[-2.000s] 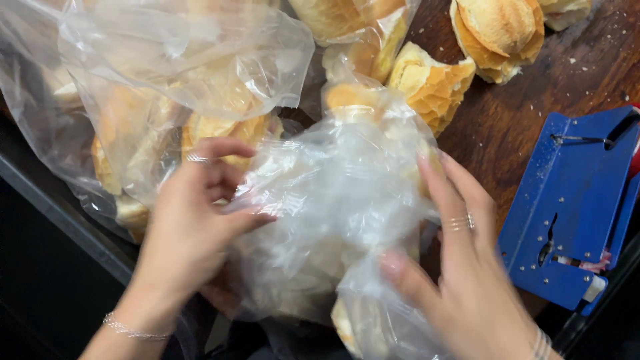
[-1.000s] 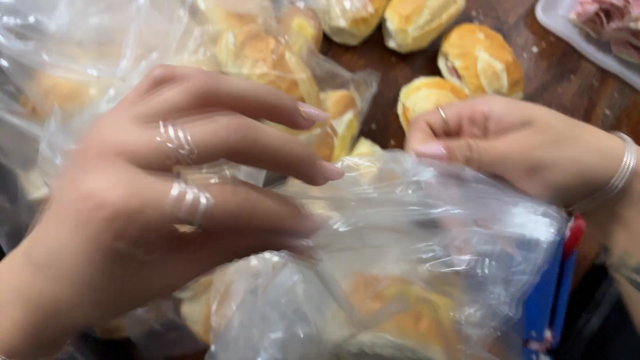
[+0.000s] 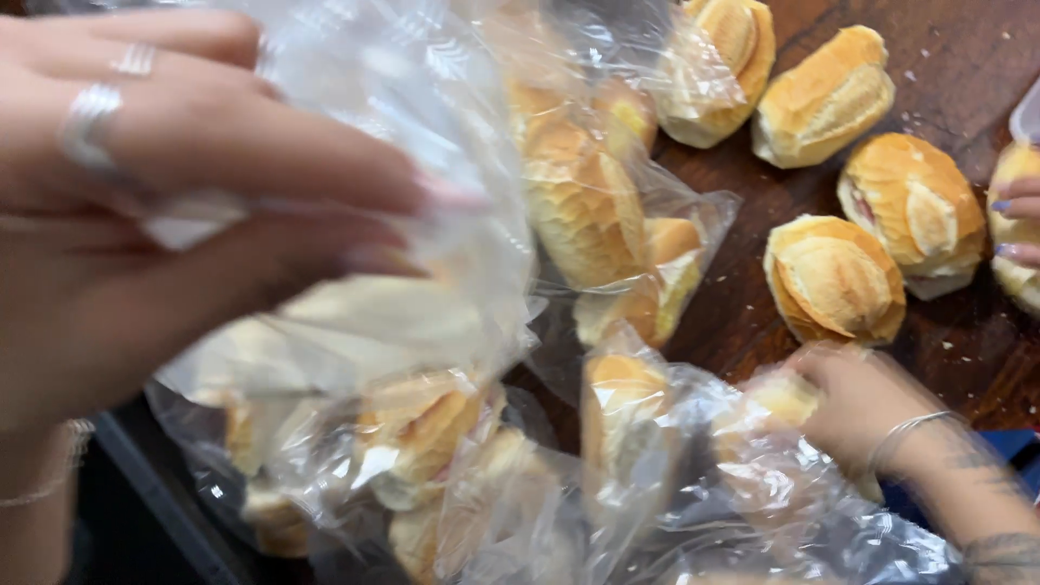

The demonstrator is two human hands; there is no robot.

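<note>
Large and blurred at the left, my left hand [image 3: 203, 154], with silver rings, pinches a clear plastic bag [image 3: 406, 106] between thumb and fingers. My right hand [image 3: 845, 398], with a silver bracelet, is at the lower right, its fingers around a pale bread roll [image 3: 780, 398] beside bagged rolls; the fingertips are partly hidden. Just above it lies a loose filled roll [image 3: 837, 280], with another roll [image 3: 914, 203] behind it. Bagged rolls [image 3: 577, 195] fill the middle, and more bagged rolls [image 3: 431, 422] lie below.
Two more rolls [image 3: 825, 97] lie at the top of the dark wooden table [image 3: 959, 65]. Another person's fingers [image 3: 1020, 219] touch a roll [image 3: 1016, 171] at the right edge. A blue object [image 3: 1007, 447] shows behind my right wrist. A dark edge [image 3: 162, 504] runs along the lower left.
My right hand has moved from the plastic bag down to a roll. Another person's fingers have come into view at the right. The view has shifted.
</note>
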